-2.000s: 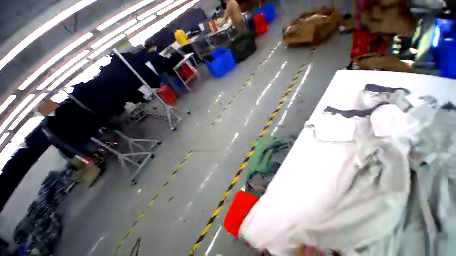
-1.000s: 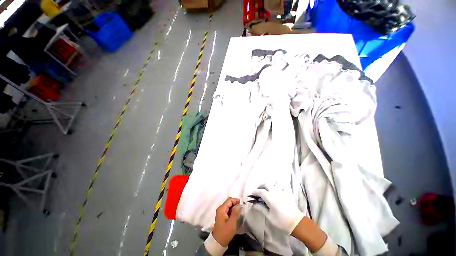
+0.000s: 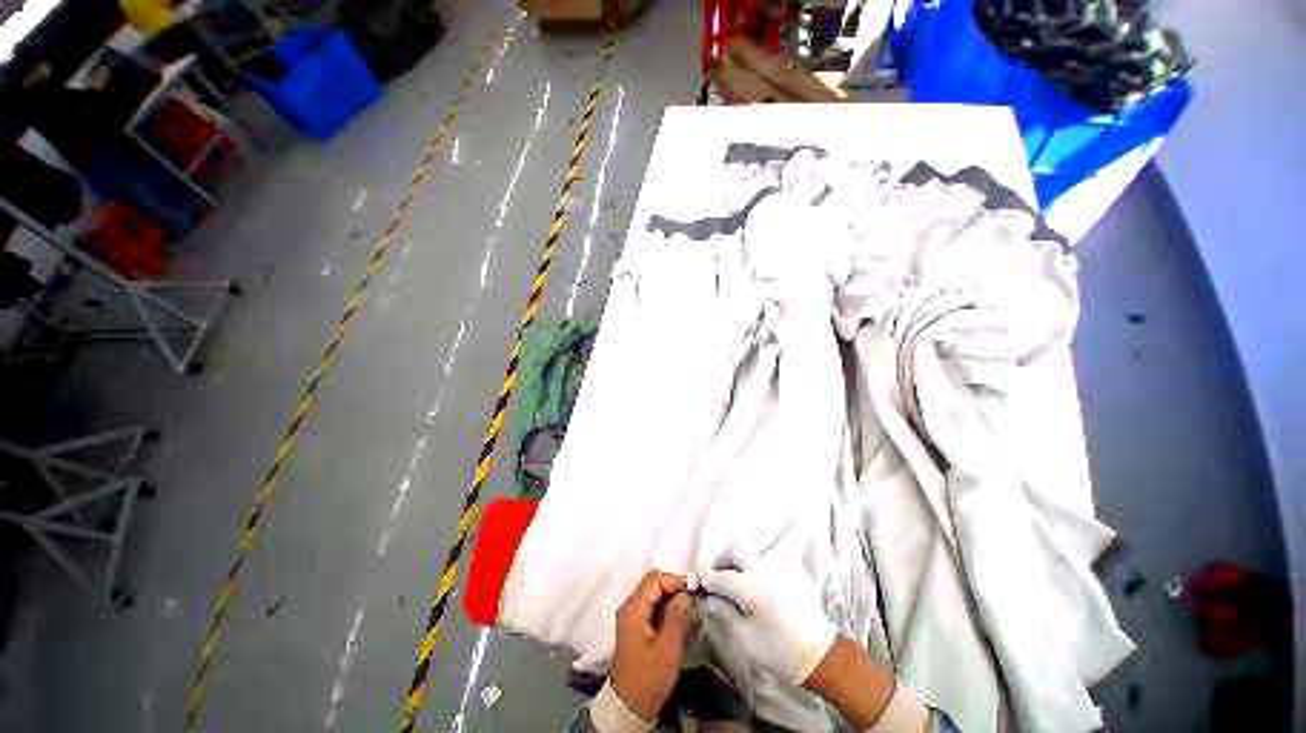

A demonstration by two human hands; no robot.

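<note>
Pale off-white knit garments [image 3: 781, 444] lie in long folds over the table and hang over its near edge. Dark grey bands [image 3: 716, 225] show at their far ends. My left hand [image 3: 653, 647], bare, is at the near edge with its fingertips pinched on a small pale bit of the garment. My right hand [image 3: 774, 619], in a white glove, touches or nearly touches the left fingertips. Its fingers are closed around small dark thread snips [image 3: 705, 590], mostly hidden by the glove, which blends with the cloth. Any thread is too fine to see.
The white table [image 3: 845, 129] stands before me. A red object [image 3: 499, 561] and green cloth [image 3: 550, 380] are at its left side. Blue bins [image 3: 1103, 136] stand behind right, with a pale wall beyond. Yellow-black tape [image 3: 501, 387] and wheeled racks [image 3: 179, 322] are left.
The view has swung from the aisle to the table, bringing both hands into view. Since one second ago, my right hand has moved in against the left fingertips, and the snips show less.
</note>
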